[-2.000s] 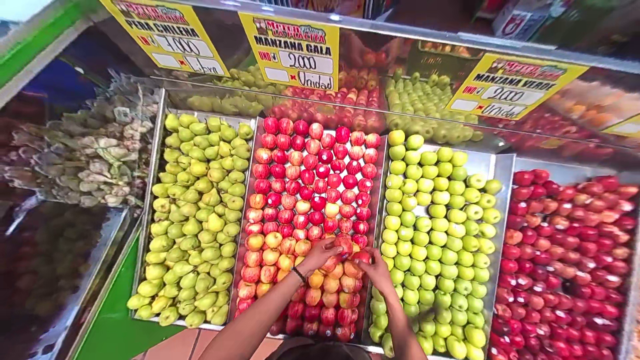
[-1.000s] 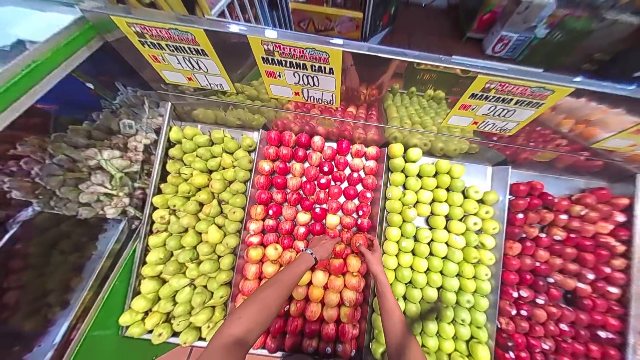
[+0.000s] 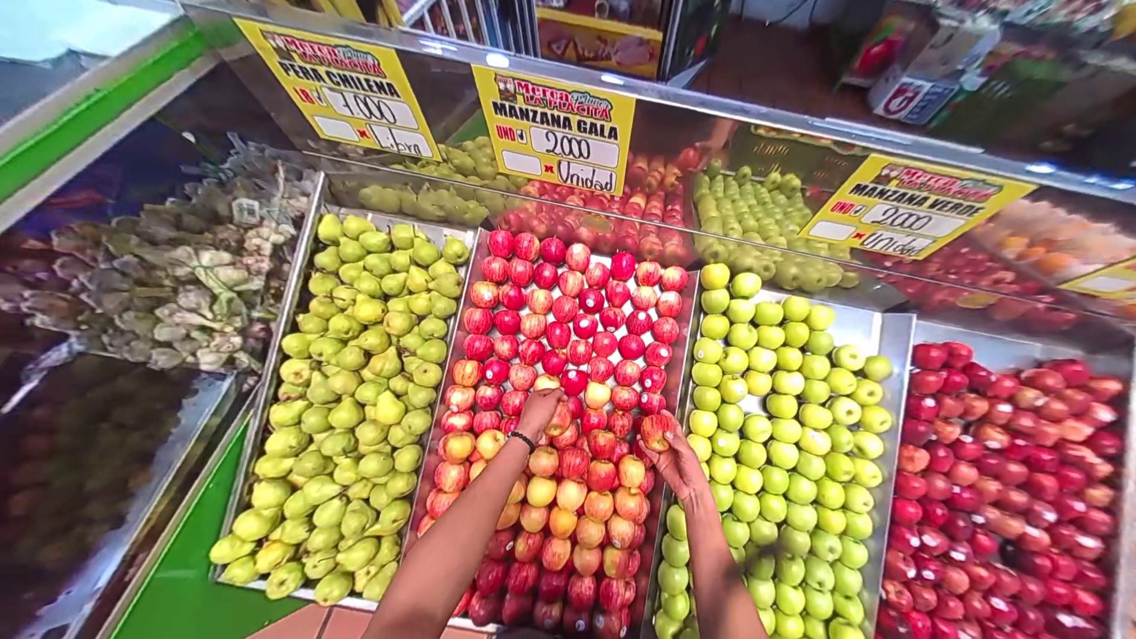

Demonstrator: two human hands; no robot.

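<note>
Rows of red and yellow-red apples fill the metal tray in front of me. My left hand, with a dark beaded bracelet at the wrist, reaches over the middle of these rows, its fingers around a yellow-red apple; whether that apple is lifted cannot be told. At the right edge of the same tray, my right hand holds a red-yellow apple in its fingers, close to the green apples.
Green pears fill the tray on the left, dark red apples the one on the far right. Leafy bunches lie beyond the pears. Behind the trays rises a reflective panel with yellow price signs.
My hands, close together one second ago, are now apart. The right hand has moved to the tray's right edge with an apple; the left has moved a little farther up the rows.
</note>
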